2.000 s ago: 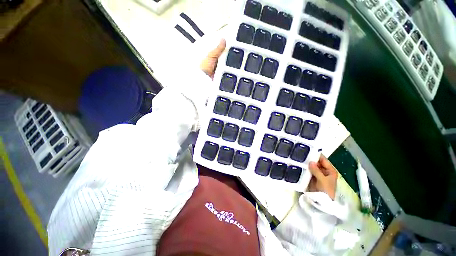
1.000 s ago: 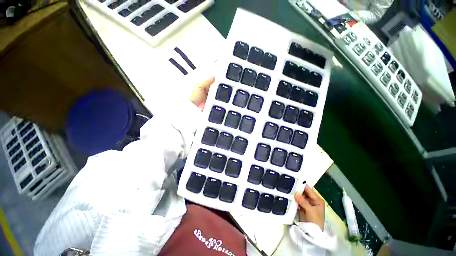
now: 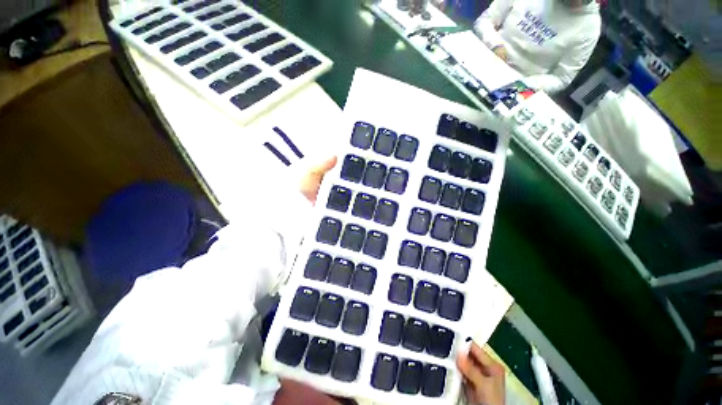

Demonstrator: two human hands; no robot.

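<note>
A large white blister tray (image 3: 380, 261) fills the middle of the view, tilted, with two columns of pockets. Black rounded housings (image 3: 340, 270) sit in the pockets in groups of three. My left hand (image 3: 318, 179) holds the tray's left edge, its fingers partly hidden behind it. My right hand (image 3: 481, 375) grips the tray's lower right edge and is partly cut off by the picture's bottom.
Another tray (image 3: 261, 103) with black parts lies at the upper left, near two black strips (image 3: 283, 147). A green conveyor (image 3: 546, 237) runs at right, with a tray (image 3: 582, 166) and a person (image 3: 542, 35) beyond. A blue stool (image 3: 141, 229) and stacked trays (image 3: 36, 277) stand left.
The held tray has moved lower and slightly left in view, with both hands still on it. The neighbouring tray and the person across the conveyor have come into view as the camera view shifted.
</note>
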